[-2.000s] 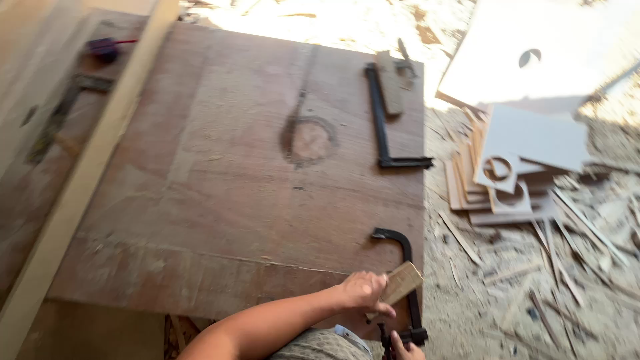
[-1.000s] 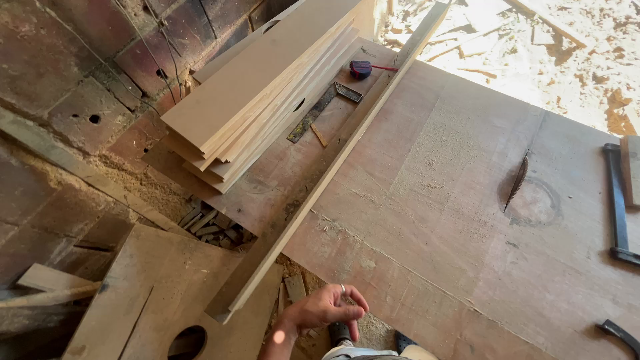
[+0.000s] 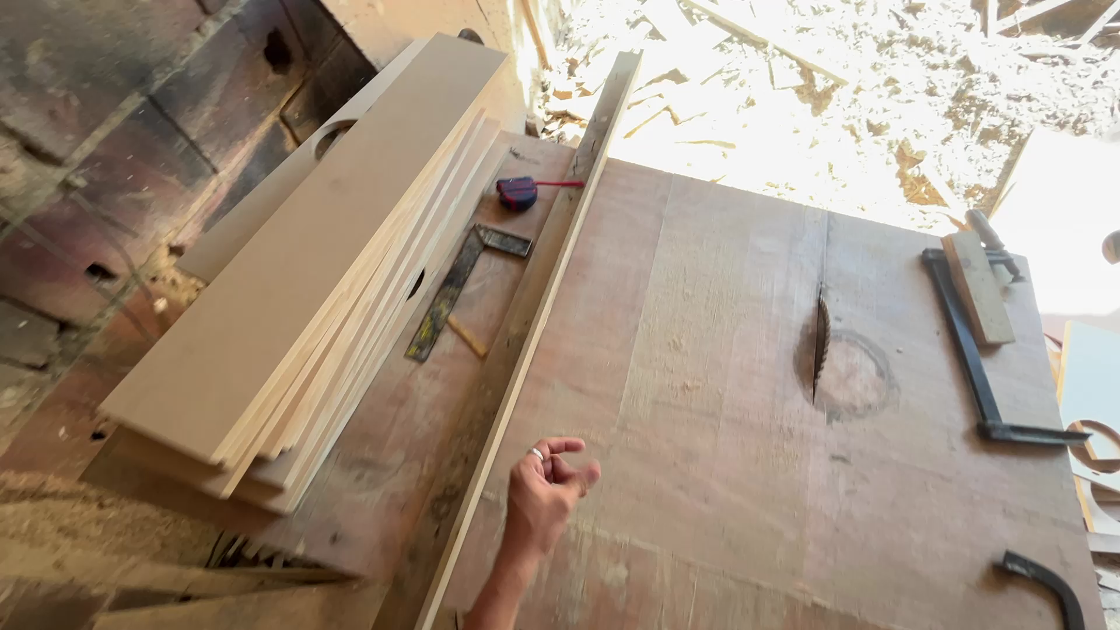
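My left hand (image 3: 547, 490), with a ring on one finger, is raised over the plywood table (image 3: 691, 394), just right of a long wooden fence board (image 3: 542, 324). It holds nothing; the fingers are curled but apart. My right hand is out of view. To the right of the fence a circular saw blade (image 3: 821, 346) rises through the table top. Left of the fence lie a tape measure (image 3: 516, 193), a metal try square (image 3: 455, 289) and a short wooden stick or pencil (image 3: 467, 336).
A stack of long cut boards (image 3: 306, 254) covers the left side. A bar clamp (image 3: 962, 341) with a wood block (image 3: 978, 287) lies at the right edge; part of another clamp (image 3: 1046, 582) is at lower right. Wood scraps (image 3: 814, 70) litter the ground beyond.
The view has swung left from the clamp at the right edge, where a hand held a small wood block two seconds ago. My left hand now reaches out over the table beside the fence.
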